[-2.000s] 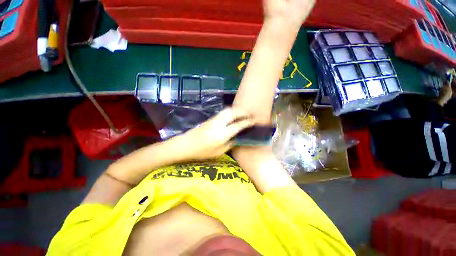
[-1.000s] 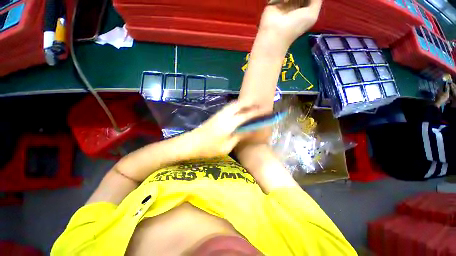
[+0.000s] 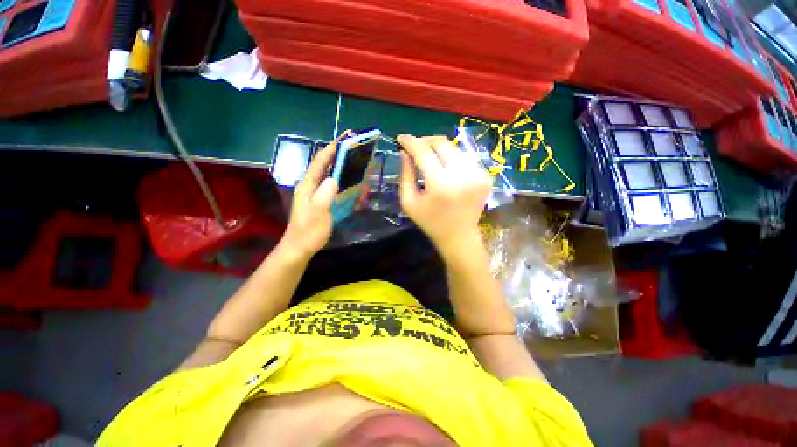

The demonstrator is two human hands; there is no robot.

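My left hand [image 3: 313, 208] holds a light-blue keypad phone [image 3: 355, 166] upright over the bench edge, its dark screen end up. My right hand [image 3: 444, 185] is beside it to the right, fingers closed on thin dark tweezers [image 3: 389, 136] whose tip points at the phone's top end. The tip itself is too small to see clearly. The clear lens tray [image 3: 293, 161] with dark-framed squares lies behind the phone, partly hidden by it and my left hand. Thin yellow pull tabs [image 3: 524, 144] lie tangled on the green bench right of my right hand.
Red tray stacks [image 3: 411, 52] line the back. Spare lens trays [image 3: 647, 166] stand at the right. An open cardboard waste box [image 3: 594, 327] is below the bench edge. A screwdriver-like tool [image 3: 128, 61], a cable and a tissue [image 3: 238, 70] are left.
My right hand has come back from the red stacks to the phone. My left hand has raised the phone and moved it forward and left, over the bench edge. The view has shifted.
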